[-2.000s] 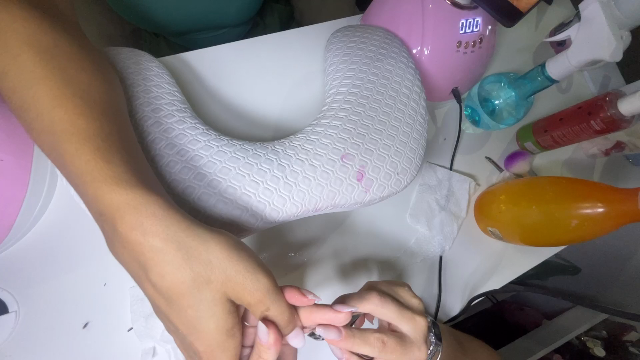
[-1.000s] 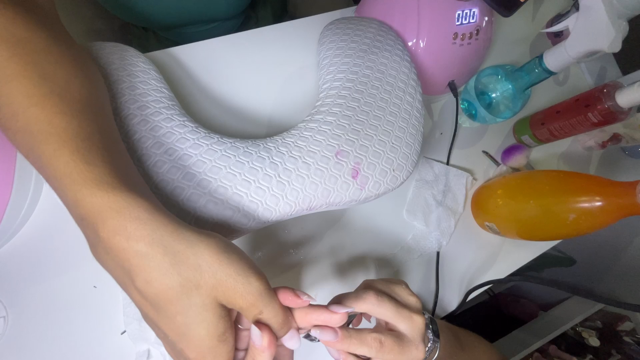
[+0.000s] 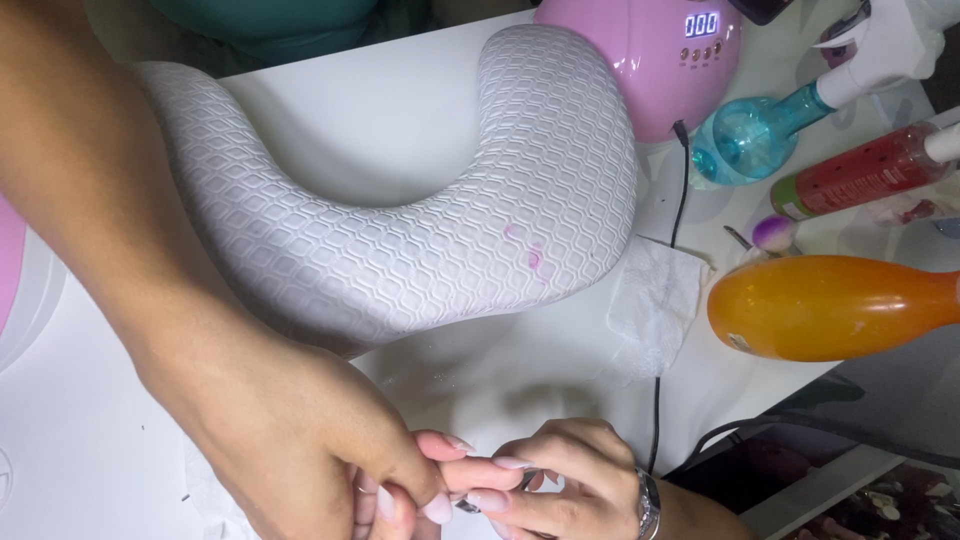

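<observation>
My left hand [image 3: 300, 427] comes from the upper left at the bottom of the frame, its thumb pressed on fingers with long pale nails. Several fingers overlap there, so whose each one is cannot be told for certain. From the lower right comes my right hand [image 3: 585, 472], with a silver band [image 3: 648, 504] on the wrist. Its fingertips pinch around a small metal tool [image 3: 469, 507], mostly hidden, against a fingertip [image 3: 476, 474]. Above both hands lies a curved white armrest cushion [image 3: 405, 255] with a quilted pattern and pink marks.
A pink nail lamp [image 3: 645, 75] with a lit display touches the cushion. On the right are a blue spray bottle [image 3: 750, 142], a red bottle [image 3: 862, 172], a brush [image 3: 772, 234] and an orange bottle [image 3: 825, 307]. A black cable [image 3: 657, 427] passes under a white wipe [image 3: 656, 300].
</observation>
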